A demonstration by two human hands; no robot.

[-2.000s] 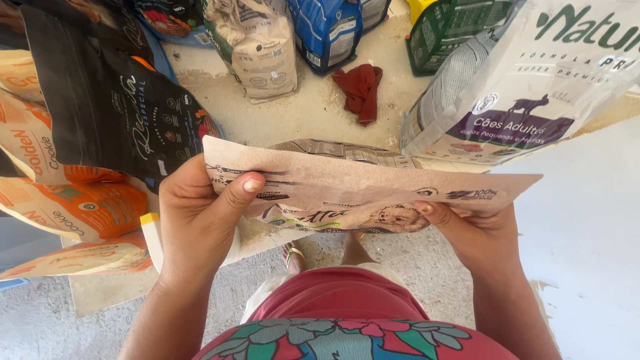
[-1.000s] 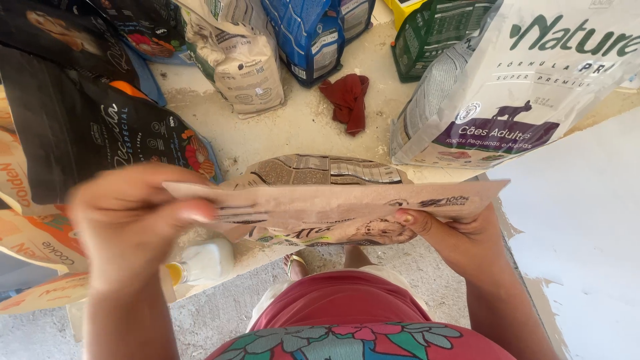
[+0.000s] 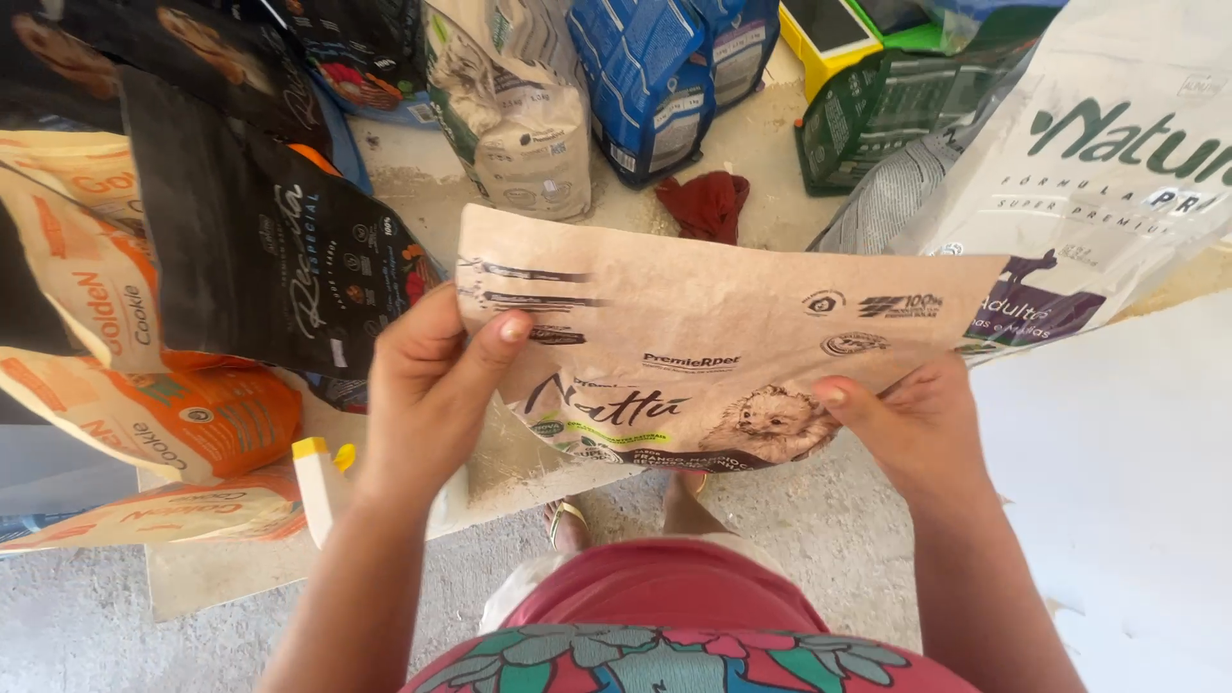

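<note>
A tan pet food bag (image 3: 654,327) with a printed dog spans the space between my two hands, its top edge stretched flat. My left hand (image 3: 433,385) grips its left side, thumb on the front and fingers behind. The right side is pinched by my right hand (image 3: 905,423), whose thumb rests beside the dog picture. The bag's lower part curves away and its back is hidden. Just beyond its top edge lies a crumpled dark red cloth (image 3: 707,204).
Black bags (image 3: 260,231) and orange-and-cream bags (image 3: 221,414) crowd the left. A beige bag (image 3: 525,115), blue bags (image 3: 640,77) and a dark green bag (image 3: 866,115) stand behind. A white bag (image 3: 1088,183) stands right. A white bottle with a yellow cap (image 3: 316,481) is near my left forearm.
The bag's front faces the camera more fully than a second ago, when it was seen nearly edge-on. My left hand, blurred and further left then, now holds the bag's left side.
</note>
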